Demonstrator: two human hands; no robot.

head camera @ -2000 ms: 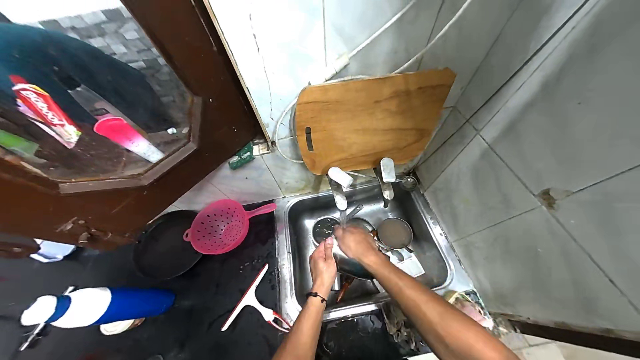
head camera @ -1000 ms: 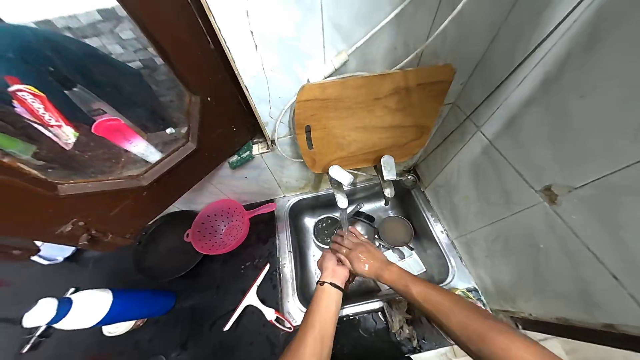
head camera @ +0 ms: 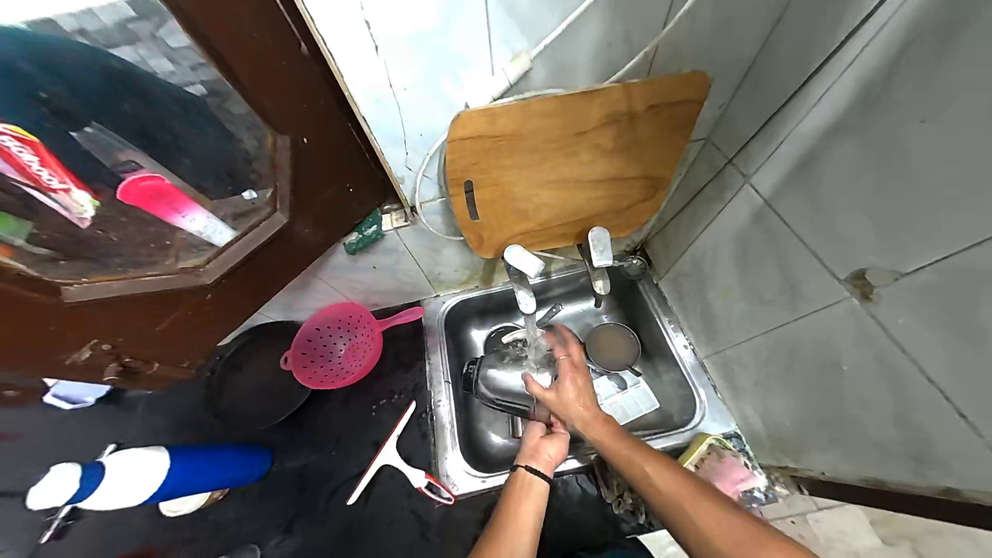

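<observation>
Water runs from the left faucet [head camera: 524, 291] onto a shiny metal vessel with a black handle [head camera: 504, 381], tilted in the steel sink [head camera: 435, 411]. My left hand [head camera: 545, 448] grips the vessel at its near right end. Over its right side is my right hand [head camera: 570, 380], fingers spread; whether they press on the metal is not clear. Right of that hand sits a round pan holding cloudy liquid [head camera: 612, 347]. A grater-like flat metal piece [head camera: 626, 397] lies below the pan. Behind the vessel, a dark round item is partly hidden.
A wooden cutting board [head camera: 573, 163] leans on the wall behind the faucets. Left of the sink are a pink colander [head camera: 337, 346], a black pan [head camera: 256, 377], a squeegee [head camera: 395, 457] and a blue and white bottle [head camera: 167, 474]. A sponge [head camera: 717, 461] rests at the right front corner.
My hands were together under the faucet a second ago. Now they are apart, and the metal vessel is lifted and tilted under the running water.
</observation>
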